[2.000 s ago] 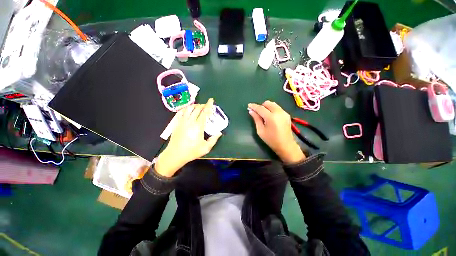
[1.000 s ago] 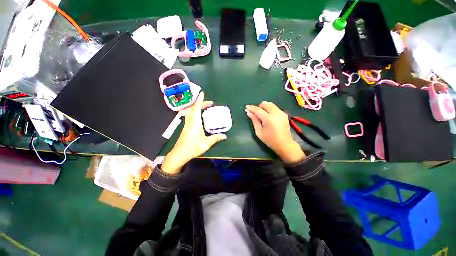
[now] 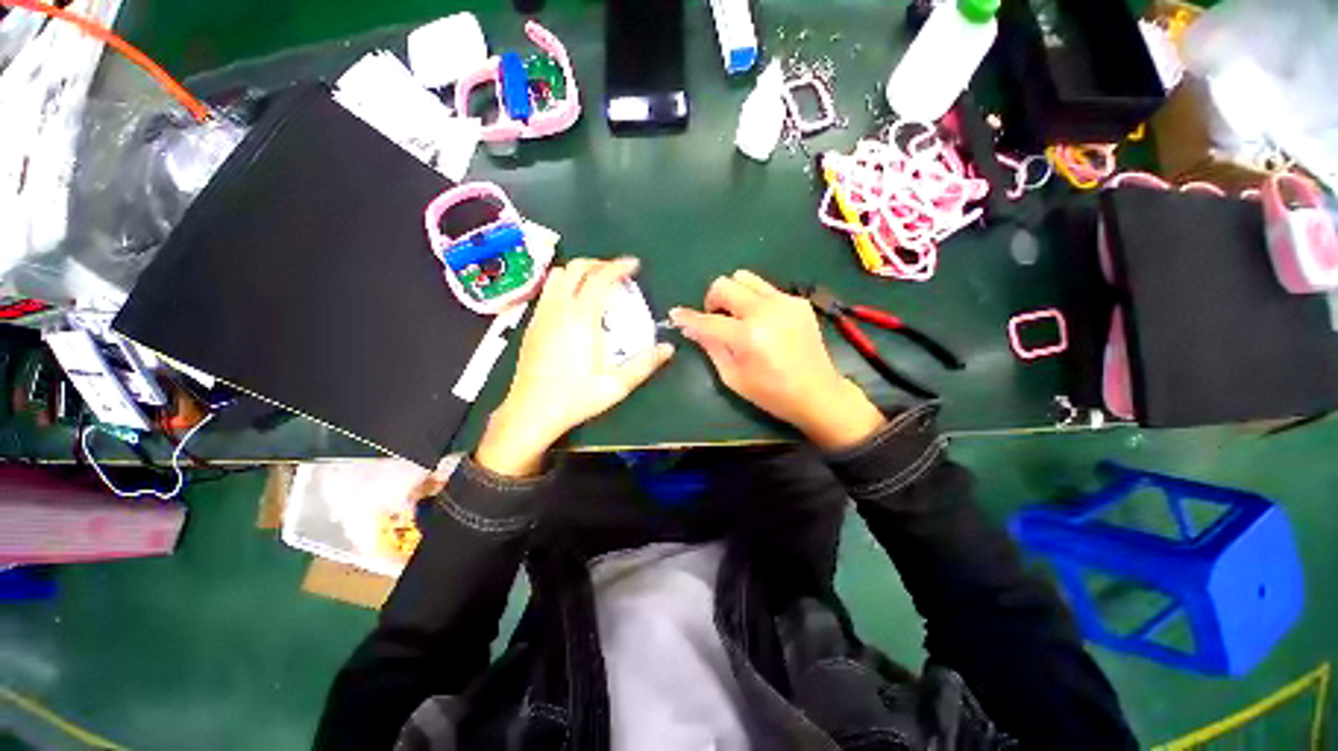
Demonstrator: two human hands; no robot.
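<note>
A white rounded back cover [image 3: 628, 323] is on the bench in front of me, partly hidden by my left hand. My left hand [image 3: 575, 352] grips it from the left, with thumb and fingers around its edges. My right hand [image 3: 763, 349] is just to its right, fingertips pinched together on a tiny pale thing at the cover's right edge, too small to identify. A pink looped housing [image 3: 489, 250] with a blue block and green board lies open at the black sheet's right edge, beyond my left hand.
Red-handled pliers [image 3: 888, 326] lie right of my right hand. A black foam sheet [image 3: 279, 272] covers the left. Behind are another open housing [image 3: 521, 91], a black device [image 3: 646, 66], a glue bottle [image 3: 762, 112], a pink frame heap [image 3: 905, 198] and a green-tipped bottle [image 3: 942, 62].
My left fingers have closed around the white cover. My right hand has moved left to the cover's edge. The whole view has shifted, with the bench appearing higher.
</note>
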